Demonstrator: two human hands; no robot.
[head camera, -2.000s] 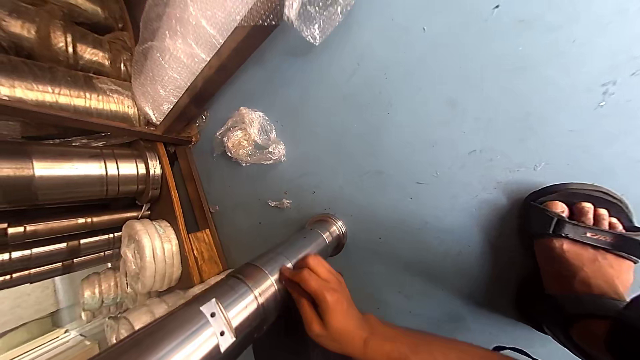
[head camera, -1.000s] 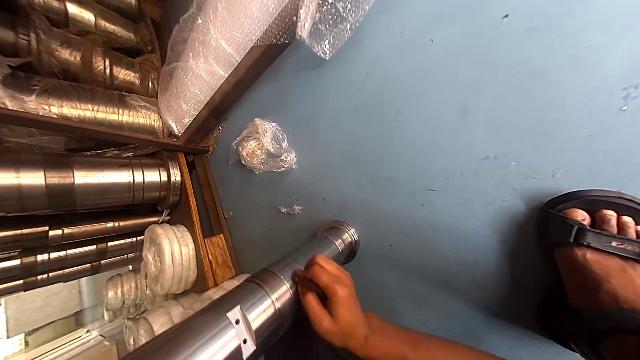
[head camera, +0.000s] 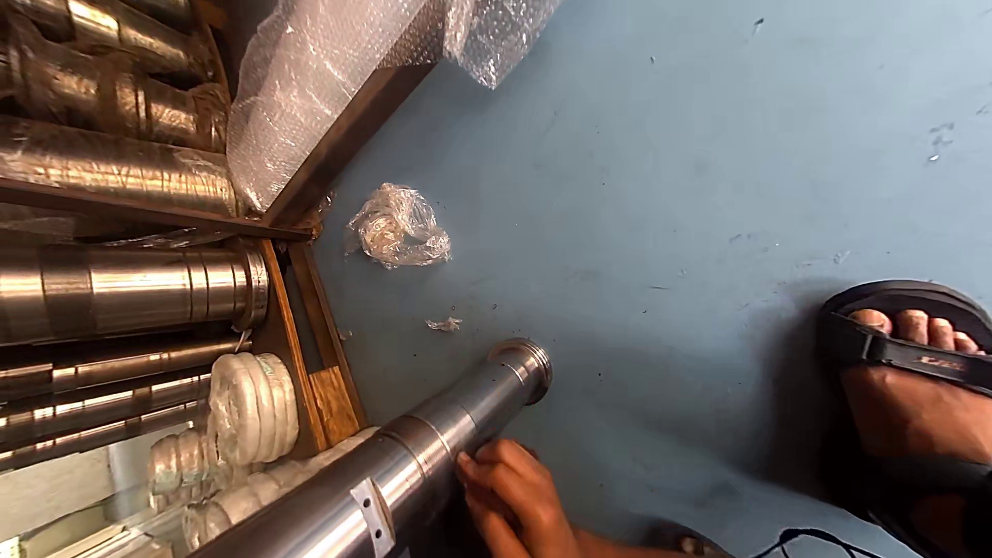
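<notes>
A long polished steel shaft (head camera: 422, 434) slants from the bottom edge up to a flanged end, with a small flat plate with two holes on its side. My right hand (head camera: 515, 496) is at the shaft's right side, fingers curled, the fingertips at or just beside the metal near a stepped ring. Whether it grips anything is hidden by the curled fingers. My left hand is out of view. Crumpled clear plastic film (head camera: 397, 226) lies on the blue floor beyond the shaft's end, with a small plastic scrap (head camera: 444, 324) nearer to it.
On the left, a wooden rack (head camera: 337, 403) holds metal cylinders (head camera: 132, 287), some wrapped in film, and wrapped white rings (head camera: 252, 408). Bubble wrap (head camera: 310, 85) lies at the upper left. A sandaled foot (head camera: 907, 372) stands at the right, and a black cord (head camera: 814, 533) lies at the bottom.
My right hand has moved off the top of the shaft to its right side, lower in the view. The view has shifted somewhat.
</notes>
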